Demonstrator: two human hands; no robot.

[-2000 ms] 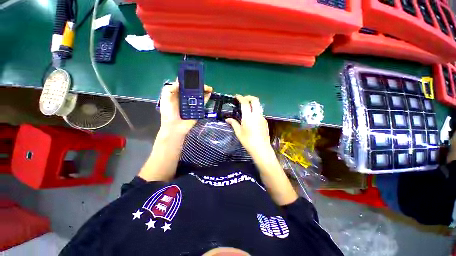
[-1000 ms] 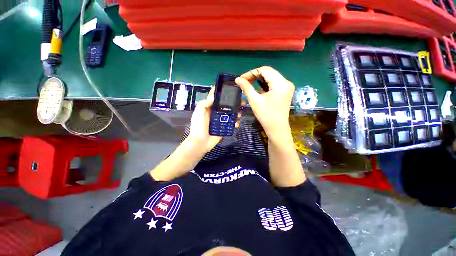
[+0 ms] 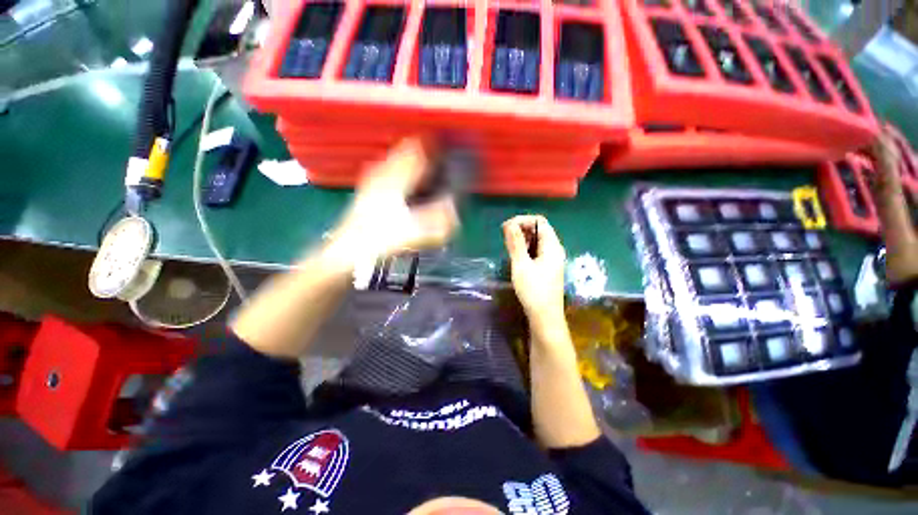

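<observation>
My left hand [image 3: 398, 216] is blurred, raised over the bench in front of the red stack, its fingers around a blurred dark keypad phone [image 3: 458, 173]. My right hand [image 3: 536, 260] is near the bench edge, thumb and fingertips close together. A dark sliver shows between them; I cannot tell whether it is a piece or shadow. A clear lens tray [image 3: 398, 274] with black-framed lenses lies at the bench edge, partly hidden by my left hand and wrist.
Red phone trays [image 3: 428, 106] are stacked at the back, with phones in the top pockets. Stacked lens trays [image 3: 745, 282] lie right. A lone phone [image 3: 230, 173], black hose [image 3: 161, 91] and fan-like head [image 3: 123, 259] are left. Another person's hand [image 3: 896, 221] is far right.
My left hand has moved the phone up and forward towards the red trays. My right hand has come away from the phone and lower. The view has shifted, showing more of the tray tops.
</observation>
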